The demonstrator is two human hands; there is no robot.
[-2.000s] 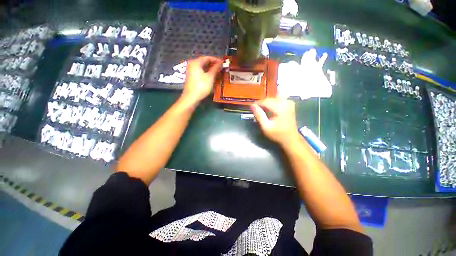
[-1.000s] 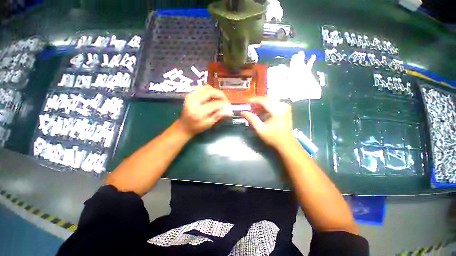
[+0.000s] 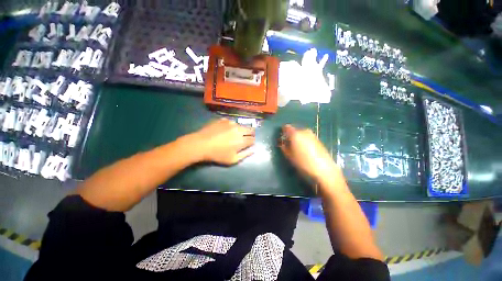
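The orange press fixture (image 3: pixel 242 94) stands under the olive-green press column (image 3: pixel 249 30), with a silvery piece or slot at its top centre. A small white part (image 3: pixel 247 122) lies just in front of the fixture. My left hand (image 3: pixel 223 142) is low over the mat beside that part, fingers curled; whether it holds anything is hidden. My right hand (image 3: pixel 301 149) is right of it, blurred, with fingers bent; its contents cannot be made out. The squeeze bottle does not show.
A black dimpled tray (image 3: pixel 165 33) with white pieces is left of the press. White part rows (image 3: pixel 47 90) lie far left. White gloves or cloth (image 3: pixel 305 79) lie right of the fixture. A clear blister tray (image 3: pixel 377 129) and a blue-edged parts bin (image 3: pixel 446 148) are farther right.
My hands have moved apart and back from the fixture; the small piece between their fingers no longer shows. The view has shifted right. The bottle right of my right hand is out of sight.
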